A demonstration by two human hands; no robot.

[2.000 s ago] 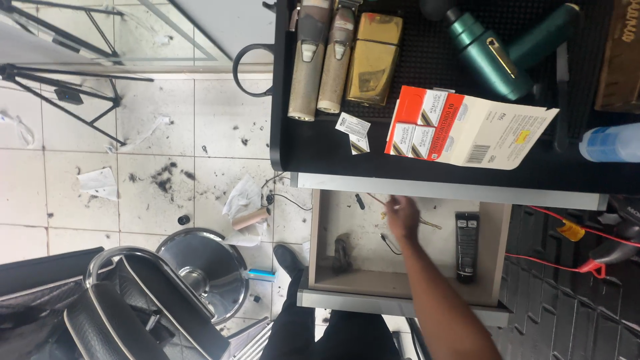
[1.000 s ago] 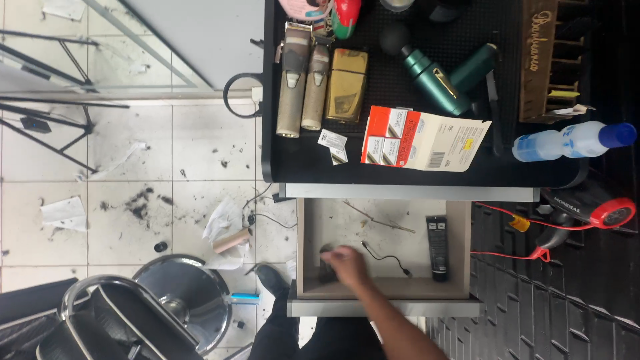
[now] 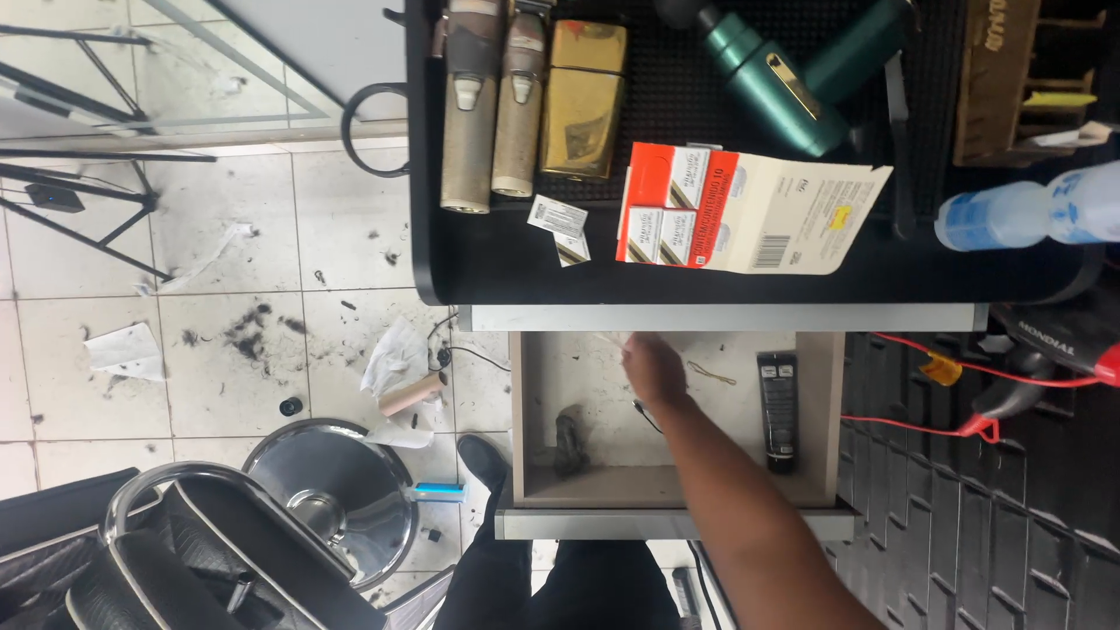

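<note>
My right hand (image 3: 654,369) reaches into an open drawer (image 3: 831,420), near its back edge under the countertop. Its fingertips point to the left; a faint thin strand shows beside them, and whether they pinch it I cannot tell. Just below the hand lies a short black cable (image 3: 646,416), partly hidden by the wrist. A thin tan loop or twig (image 3: 710,374) lies to the right. Farther right is a black squeeze tube (image 3: 778,411). A dark clump, perhaps hair, (image 3: 570,442) rests at the drawer's lower left. My left hand is out of view.
On the black countertop (image 3: 752,290) are two hair clippers (image 3: 472,114) (image 3: 522,114), a gold shaver (image 3: 584,105), an opened blade carton (image 3: 752,210), a green massage gun (image 3: 779,87) and a plastic bottle (image 3: 993,214). A barber chair (image 3: 219,560) stands lower left; paper and hair litter the tiled floor.
My right hand has moved from the dark clump at the drawer's lower left, where it was a second ago, up toward the back edge. The clump shows again in the drawer.
</note>
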